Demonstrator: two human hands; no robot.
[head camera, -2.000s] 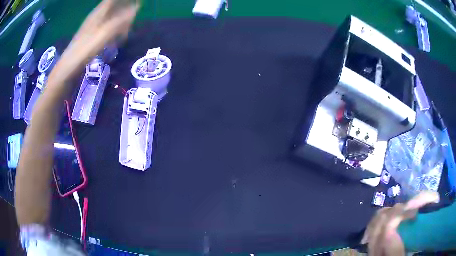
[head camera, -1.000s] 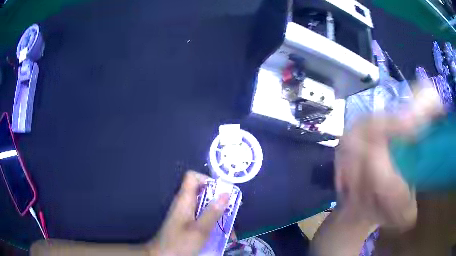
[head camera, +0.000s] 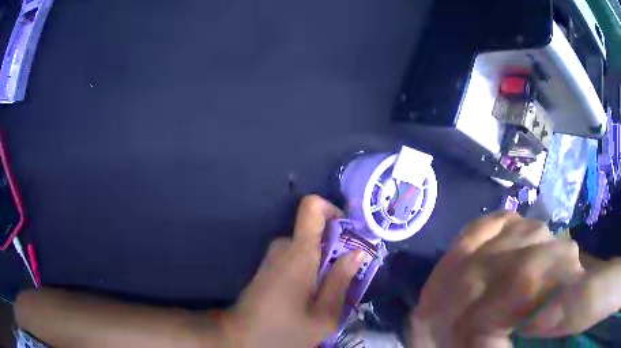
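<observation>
A pale lilac-white fan unit (head camera: 354, 182) is at the lower centre, its spoked round head facing up and right. A small white square piece (head camera: 412, 165) sits on the head's rim. My left hand (head camera: 293, 285) grips the handle shell just below the head, thumb and fingers on its two sides. Thin dark and red wires lie in the neck area. My right hand (head camera: 511, 279) is at the lower right with curled fingers, apart from the fan and somewhat blurred. A bit of teal shows below it; whether it holds something is hidden.
The screw feeder (head camera: 470, 102) with its red part stands at the upper right on the black mat (head camera: 204, 122). Clear plastic bags (head camera: 570, 170) and small lilac parts (head camera: 528, 196) lie beside it. Another lilac handle (head camera: 20, 58) is at the upper left, a red-edged phone (head camera: 8, 204) at the left edge.
My left hand, empty a while earlier, now holds a fan unit; since the last frame the fan has moved right and tilted. My right hand has moved lower and curled. The view has shifted.
</observation>
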